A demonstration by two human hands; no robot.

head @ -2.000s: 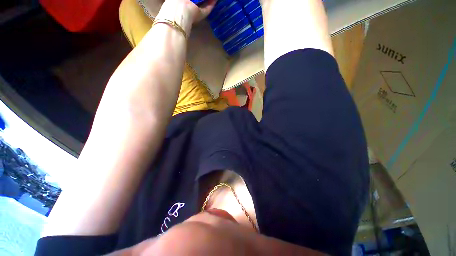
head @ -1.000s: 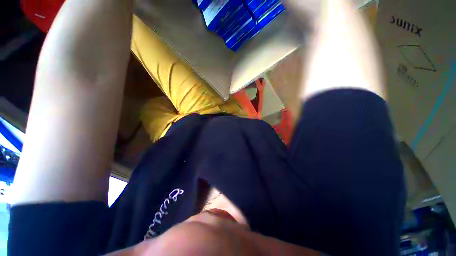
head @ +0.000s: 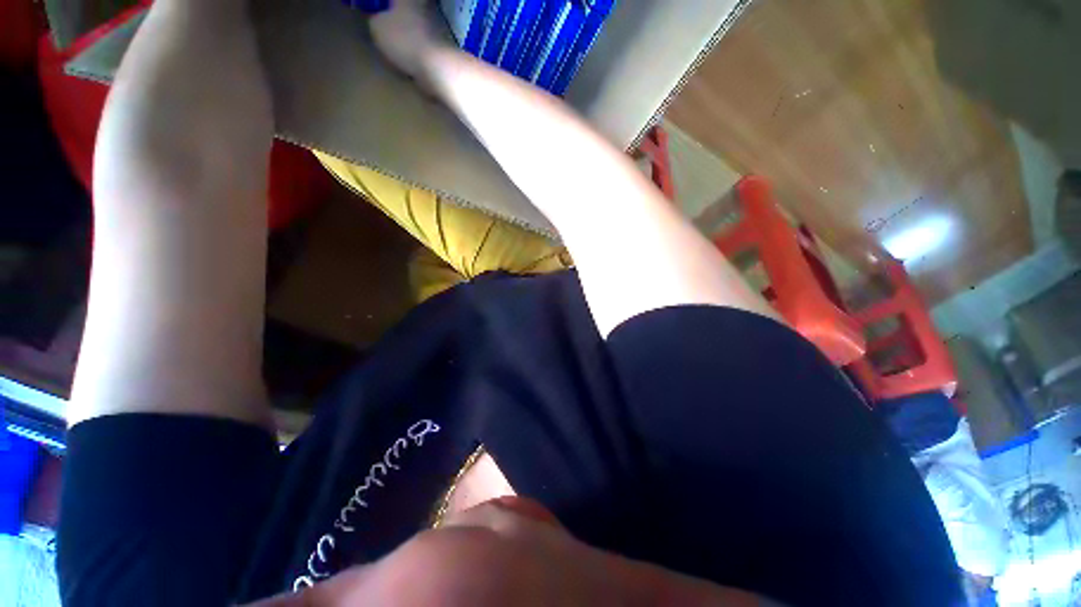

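A brown carton [head: 344,107] with raised flaps is at the top centre. Blue-edged retail boxes [head: 533,42] stand in rows inside it, cut by the top edge. My right hand [head: 409,36] is inside the carton, left of these boxes, small and blurred. A bit of blue shows at its fingertips, cut off by the frame; I cannot tell whether the hand grips it. My left forearm runs up the left side and out of the top edge, so my left hand is out of the picture.
Orange-red plastic stools [head: 794,273] stand right of the carton on a shiny brown floor [head: 854,107]. A red object [head: 71,119] is behind my left forearm. Yellow cloth [head: 474,237] shows below the carton. Part of a person in white [head: 963,492] is at lower right.
My right arm has swung left across the carton, and its hand has come into view. The view has shifted, showing more stools and floor at the right; the large printed cardboard has left the picture.
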